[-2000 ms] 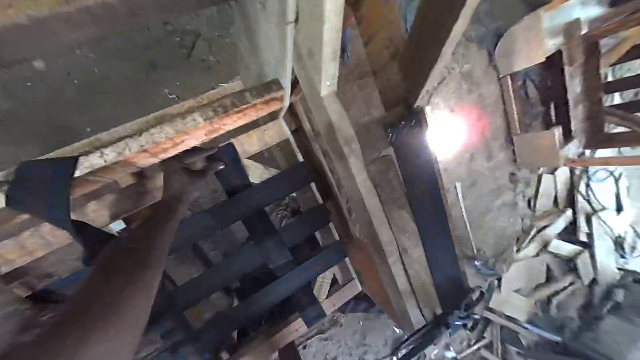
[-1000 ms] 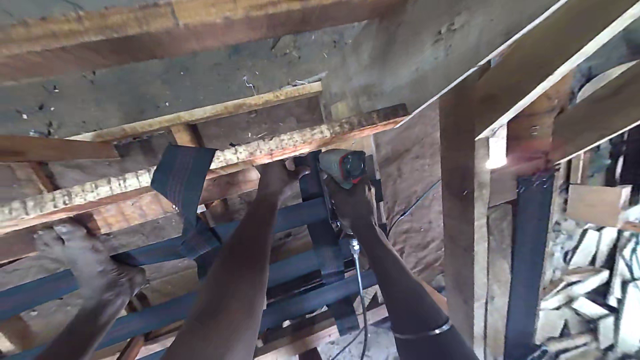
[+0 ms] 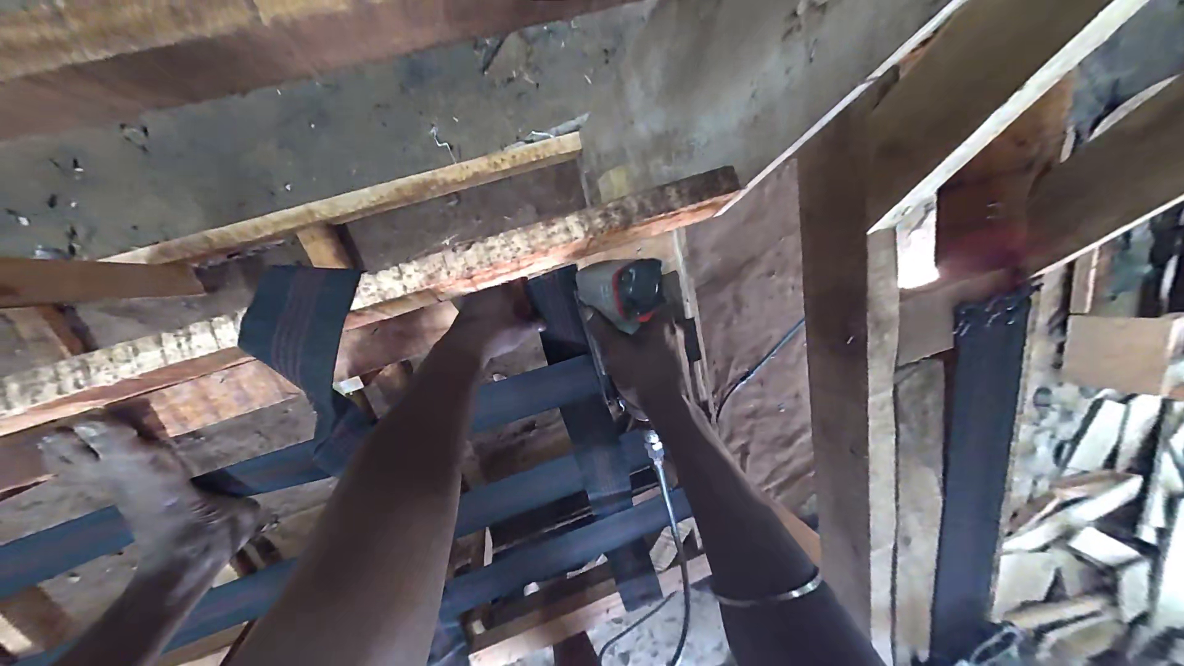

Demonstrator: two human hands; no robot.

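Dark elastic webbing straps (image 3: 532, 393) cross over and under each other inside a wooden frame. My left hand (image 3: 499, 319) holds the upper end of an upright strap (image 3: 558, 305) against the frame's wooden rail (image 3: 518, 245). Just right of it, my right hand (image 3: 643, 356) grips a pneumatic stapler (image 3: 620, 289), its head close to that strap and the rail. An air hose (image 3: 673, 527) runs down from the tool's handle. A loose strap end (image 3: 301, 319) hangs over the rail farther left. The stapler's nose is hidden.
A bare foot (image 3: 166, 490) rests on the straps at left. Wooden posts (image 3: 837, 370) and slanted boards stand at right, with another dark strap (image 3: 980, 462) fixed there. Wood offcuts (image 3: 1073, 546) lie piled at lower right. A thick timber (image 3: 277, 46) crosses the top.
Two seconds ago only my left hand showed at the rail; my right hand with the stapler has since come in beside it. The view has swung to the left.
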